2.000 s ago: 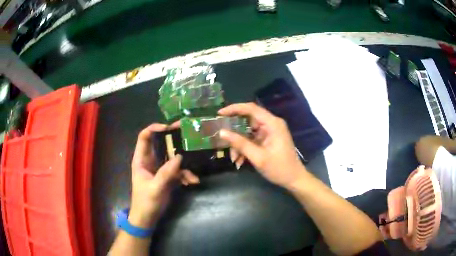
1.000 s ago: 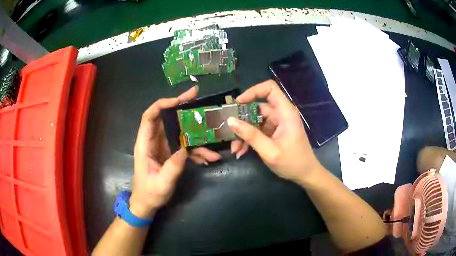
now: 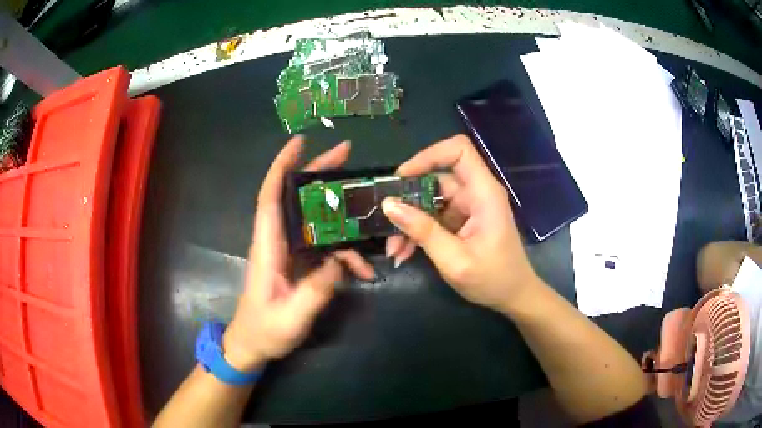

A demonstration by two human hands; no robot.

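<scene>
A green circuit board (image 3: 326, 219) with a grey-brown shield area and a white patch lies in the black phone housing (image 3: 294, 205), above the dark mat. The housing's black rim shows along the board's left and upper sides. My left hand (image 3: 288, 267) is around the housing's left end, slightly blurred, fingers above and below it. My right hand (image 3: 468, 226) grips the right end, thumb on the board's shield. A small orange flex tab (image 3: 311, 233) shows at the board's lower left corner. The housing's underside is hidden.
A pile of green boards (image 3: 334, 96) lies beyond the hands. A glossy large smartphone (image 3: 525, 159) and white paper sheets (image 3: 631, 201) lie right. Red plastic trays (image 3: 71, 251) stand left. A pink fan (image 3: 720, 355) and a person's arm (image 3: 720, 266) are lower right.
The board, held tilted over the housing earlier, now lies within its rim. My left thumb has moved off the board's lower left corner. The view has shifted, with the pile now farther from the hands.
</scene>
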